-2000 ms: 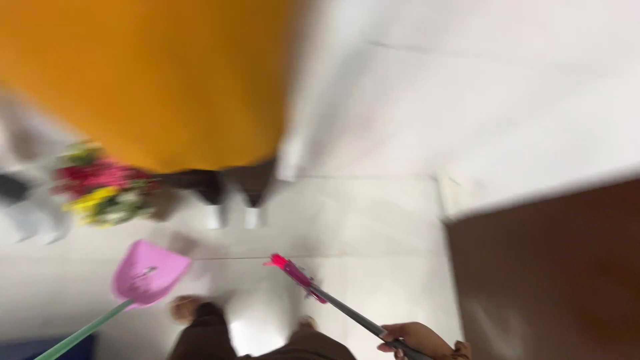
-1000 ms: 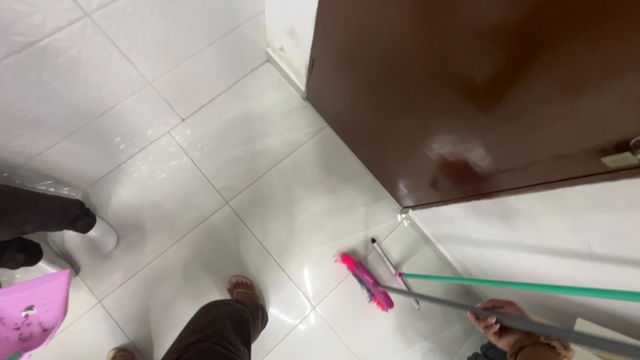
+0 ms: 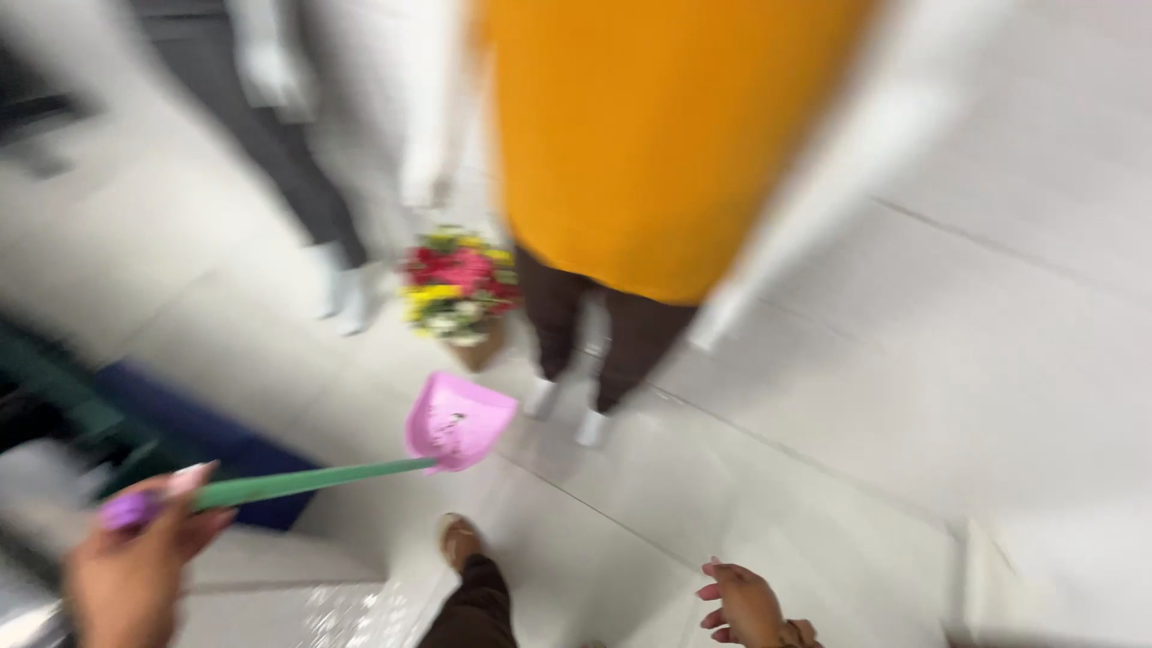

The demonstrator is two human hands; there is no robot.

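Note:
My left hand [image 3: 148, 549], at the lower left, is closed around the purple-tipped end of a green handle [image 3: 306, 481]. At the handle's far end is a pink dustpan [image 3: 459, 423] with dark debris in it, held out over the tiled floor. My right hand [image 3: 742, 603], at the lower edge right of centre, holds nothing and has its fingers apart and slightly curled. Motion blurs much of the view.
Ahead stands a mannequin in an orange top [image 3: 648, 153] and dark trousers. Left of it are a multicoloured flower bunch [image 3: 461, 286] and a mannequin in grey trousers [image 3: 279, 171]. A dark blue box-like object [image 3: 207, 432] lies behind my left hand.
The long-handled broom with a pink head, in my right hand earlier, is out of that hand and out of view. The view has swung left from the brown door.

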